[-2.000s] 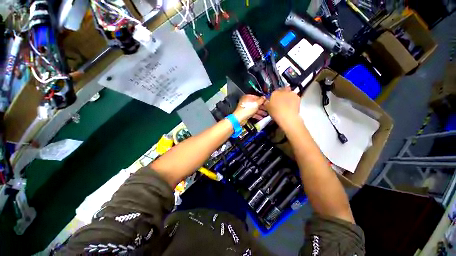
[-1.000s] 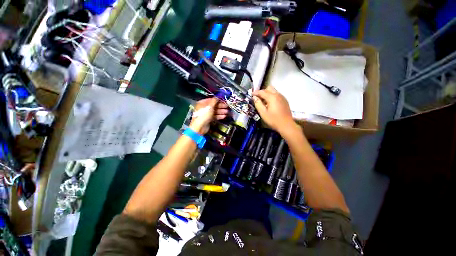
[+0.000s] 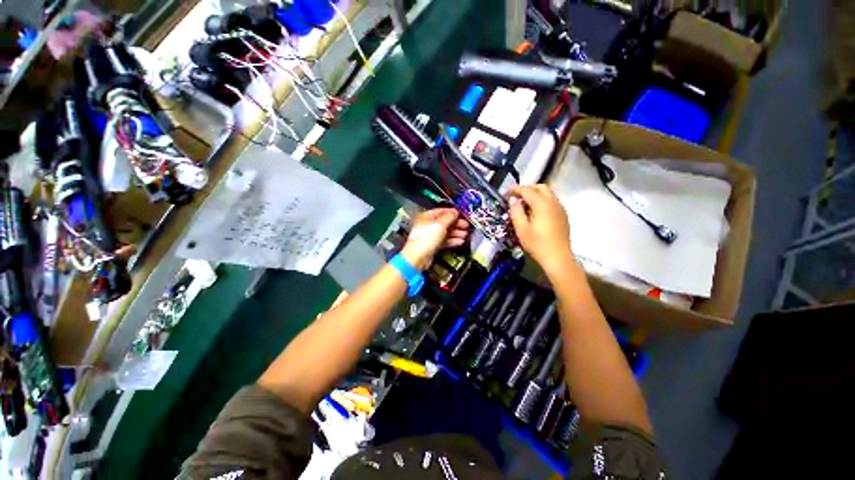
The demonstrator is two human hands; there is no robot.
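Observation:
A hot-air brush head [image 3: 405, 137] with black bristles and magenta inside lies tilted in front of me, bristles pointing to the upper left. Its near end is open, with a wiring harness [image 3: 480, 211] of thin red, white and blue wires. My left hand [image 3: 439, 234] is at the left of the wires with fingers curled; my fingers hide what they pinch. My right hand [image 3: 538, 221] is at the right of the wires, thumb and fingertips closed on the wiring's edge. The test unit [image 3: 507, 112] with white sockets and blue switches is behind the brush.
A blue crate [image 3: 541, 452] of brush parts is below my hands. A carton [image 3: 740, 230] with a power cord [image 3: 633, 208] on white sheet stands right. A silver tube [image 3: 514, 70] lies behind. A paper [image 3: 281, 217] hangs over the green belt [image 3: 225, 323]; wired units [image 3: 141, 141] are left.
The view has swung around. Two seconds ago my hands were close together at the brush's end; now they are apart, with the wire bundle exposed between them.

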